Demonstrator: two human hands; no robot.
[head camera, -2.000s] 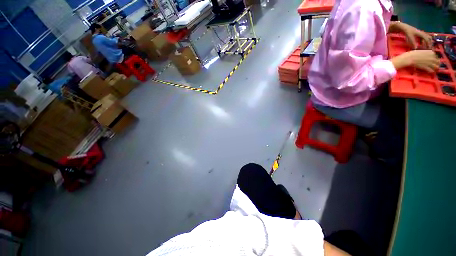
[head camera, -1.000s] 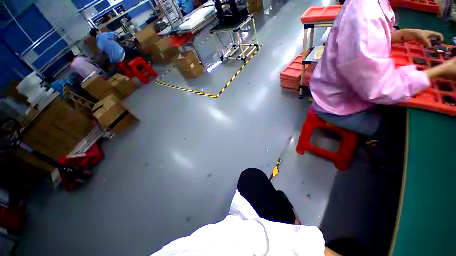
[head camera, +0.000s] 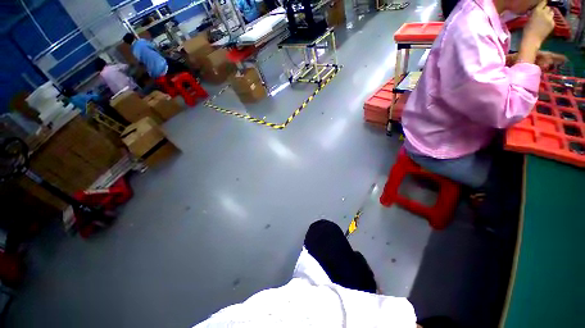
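Note:
Neither of my hands is in view; only my white smock and a dark-clad leg show at the bottom. Nearest in front on the right is the green-matted bench (head camera: 553, 237). An orange-red compartment tray (head camera: 542, 139) lies on it, with dark small units in several pockets. A person in a pink smock sits at the bench on a red plastic stool (head camera: 420, 195). One of that person's hands is raised to the face, the other is over the tray.
Orange-red trays (head camera: 383, 102) are stacked on the floor beside a small rack. Brown cartons (head camera: 149, 138) stand at the left near a red pallet jack (head camera: 106, 198). Yellow-black tape (head camera: 247, 116) marks the floor. Other people sit at the far left. A wheeled dark-topped stand is farther back.
The seated person has raised one hand from the tray area to the face. The view has shifted slightly, so the bench, tray and stool appear a little lower.

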